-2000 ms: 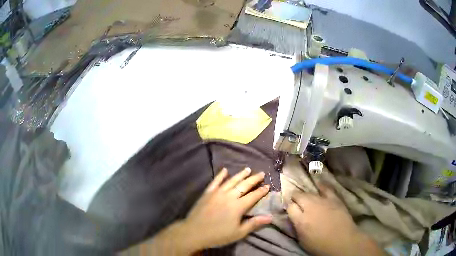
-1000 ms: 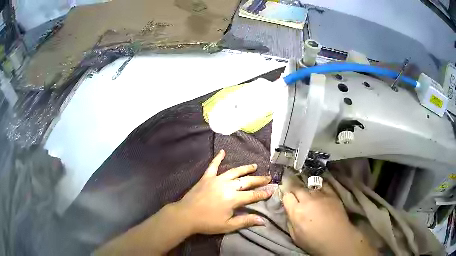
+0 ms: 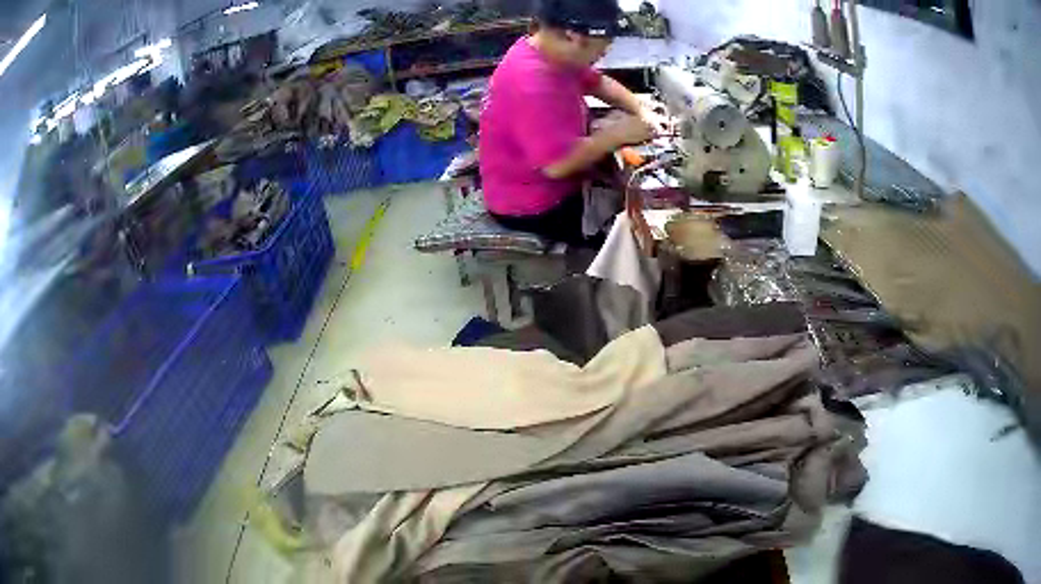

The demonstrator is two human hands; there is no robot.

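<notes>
No hand of mine is in view now. A large pile of cut pieces (image 3: 639, 456) lies nearest in front, in grey-taupe, brown and beige, with folds running left to right. A beige panel (image 3: 491, 382) lies on top at the left of the pile. Part of a dark brown panel (image 3: 925, 557) shows on the white machine table (image 3: 947, 468) at the bottom right. My own sewing machine is out of the picture.
A person in a pink top (image 3: 531, 126) sits at another sewing machine (image 3: 719, 137) beyond the pile. Blue plastic crates (image 3: 160, 399) stand on the floor at left. A white bottle (image 3: 801, 219) and brown cardboard (image 3: 947, 274) are at right.
The view has swung left and up, away from my sewing machine. Both my hands, which lay on the dark brown and grey-taupe cloth at the needle, have left the picture.
</notes>
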